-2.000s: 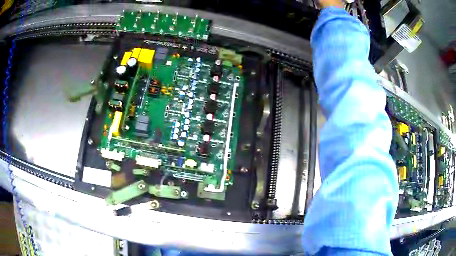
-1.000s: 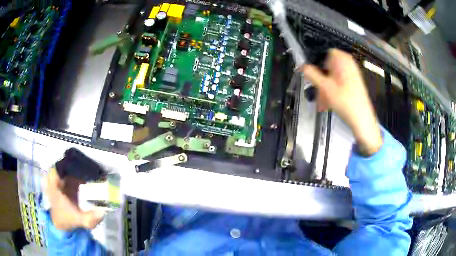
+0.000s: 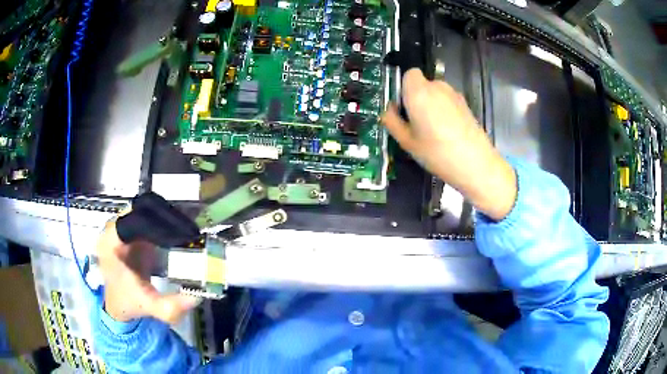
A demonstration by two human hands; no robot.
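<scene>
My left hand (image 3: 135, 281), with black finger coverings, holds a transformer (image 3: 196, 266) in front of the carrier's near left edge. The transformer has a pale face, a yellowish band and pins below. My right hand (image 3: 442, 131), slightly blurred, is at the right side of the green circuit board (image 3: 281, 95). Its fingers are closed on a thin white strip (image 3: 397, 36) that runs up out of the picture. Another white strip (image 3: 385, 142) lies along the board's right side, its bent end at the near corner. The fingertips partly hide both strips.
Green clamps (image 3: 232, 202) sit on the black carrier's (image 3: 351, 217) near edge, beside a white label (image 3: 175, 186). Other boards show at far left (image 3: 29, 95) and right (image 3: 627, 153). A blue cord (image 3: 69, 146) hangs at left. Trays stand lower left, a strip bin (image 3: 643, 329) lower right.
My right hand has moved left to the board's right side, bringing the strip close to it. My left hand has moved right with the transformer. The board sits higher in the view.
</scene>
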